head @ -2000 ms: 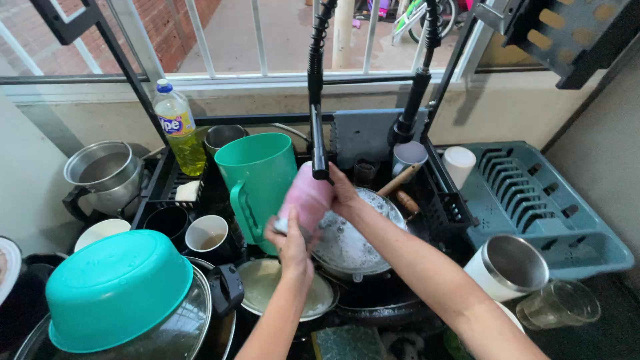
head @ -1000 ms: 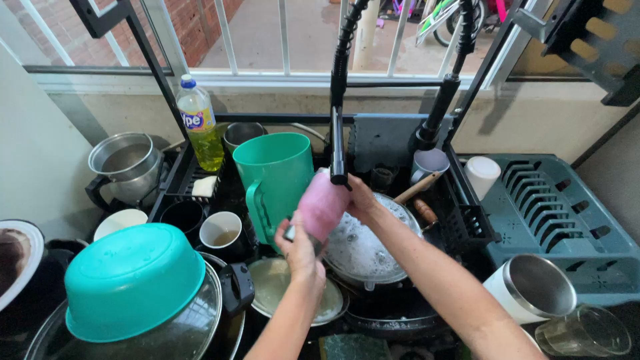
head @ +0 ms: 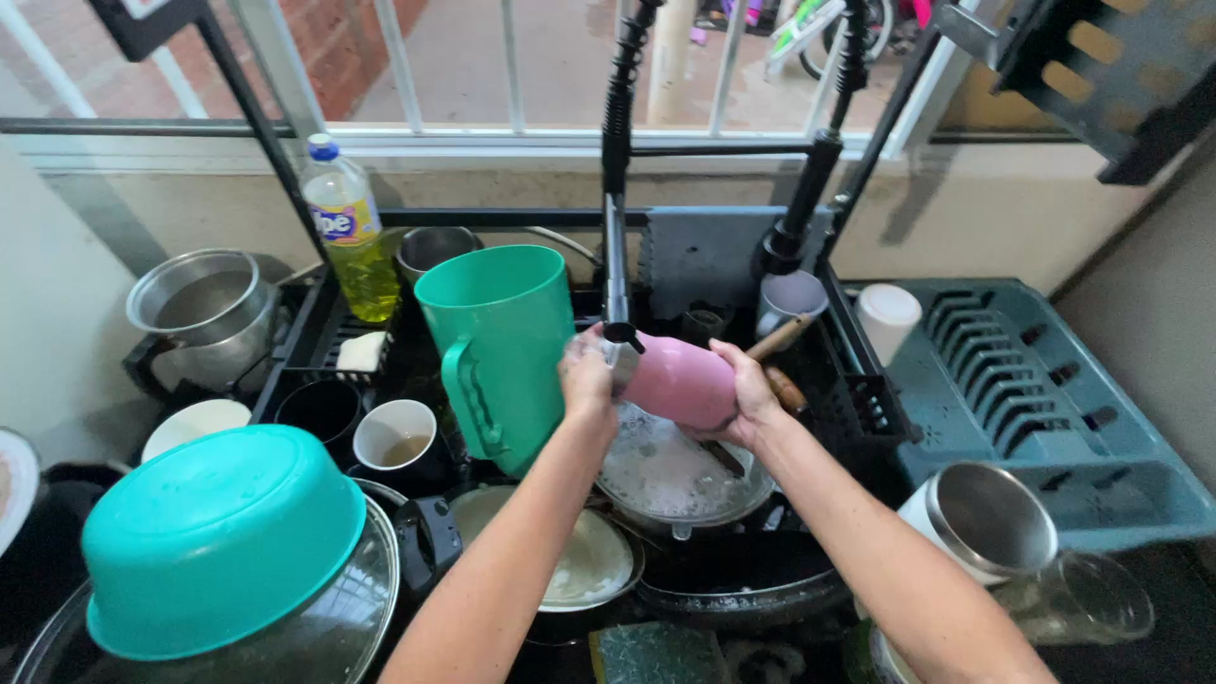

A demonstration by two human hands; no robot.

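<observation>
A pink tumbler (head: 686, 382) with a metal rim is held on its side under the black spring faucet's spout (head: 617, 275). At its metal rim end is my left hand (head: 587, 380), its fingers partly hidden. My right hand (head: 746, 399) grips the other end, near the base. Below the tumbler sits a pan (head: 655, 470) of sudsy water, with a utensil in it. Just left of my left hand stands a green plastic pitcher (head: 508, 356). Nearer the front lies a scouring sponge (head: 657, 655).
An upturned turquoise bowl (head: 223, 541) rests on a glass lid at left. A dish soap bottle (head: 350, 233), a white mug (head: 395, 435) and a metal pot (head: 204, 313) stand behind. At right are a grey dish rack (head: 1035, 380), a steel-lined cup (head: 988, 522) and a glass (head: 1092, 598).
The pink tumbler has gone from steeply tilted to nearly lying on its side. My right hand has shifted from its upper end near the spout to its base end at right.
</observation>
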